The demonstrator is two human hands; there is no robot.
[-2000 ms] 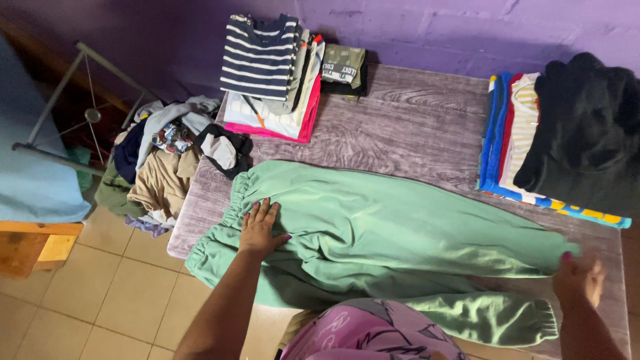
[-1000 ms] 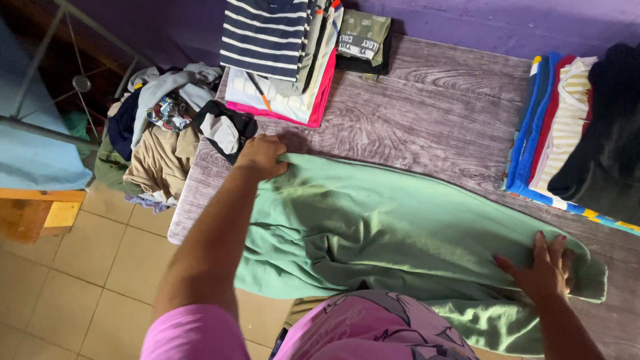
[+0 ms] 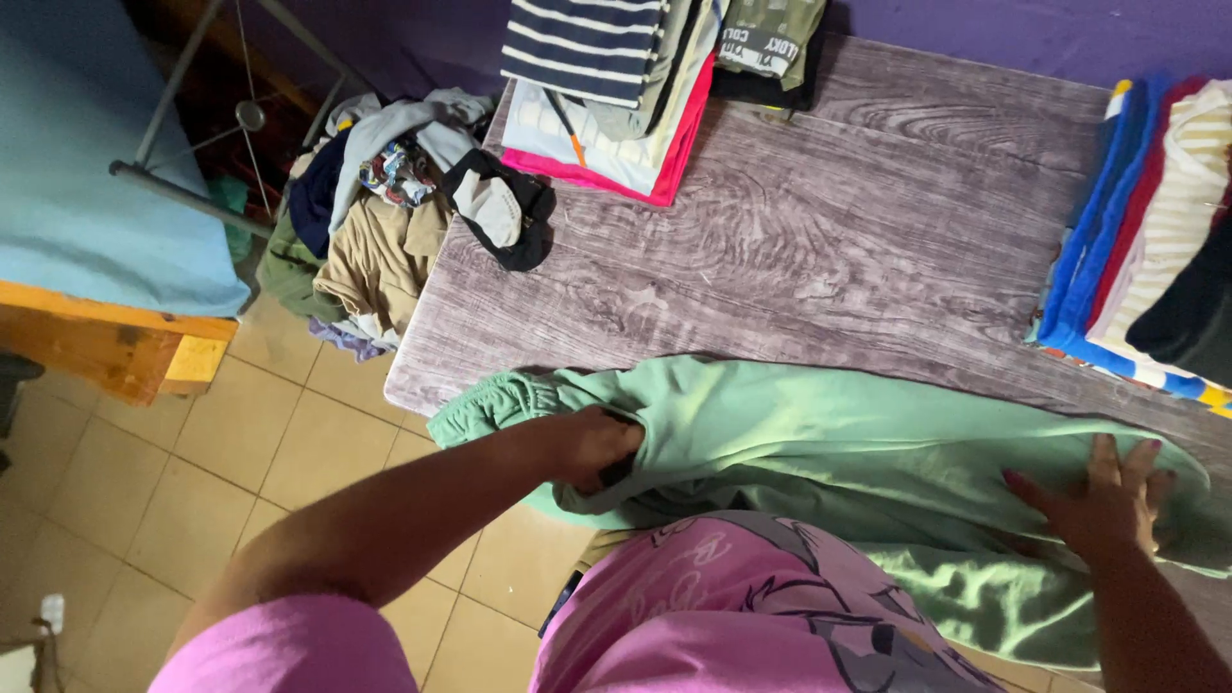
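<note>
A pair of light green pants (image 3: 828,409) lies along the near edge of the wood-patterned table (image 3: 770,260), its gathered waistband at the left and part of it hanging over the edge. My left hand (image 3: 599,448) is at an opening near the waistband, its fingers partly inside and hidden by the cloth; whether they grip anything cannot be told. At the other end, my right hand (image 3: 1107,500) rests on a pant leg with fingers spread. The second leg hangs lower, between my right arm and my pink shirt.
Folded clothes with a striped top (image 3: 582,48) stand at the back; olive boxer briefs (image 3: 770,43) lie beside them. Black and white socks (image 3: 500,207) sit at the left corner. A clothes heap (image 3: 375,241) is beyond that corner. Folded towels (image 3: 1107,221) are at right.
My left hand has gone from lying flat near the waistband to the pants' upper edge, then into an opening. The pants have shifted toward my body. My right hand stays at the leg end.
</note>
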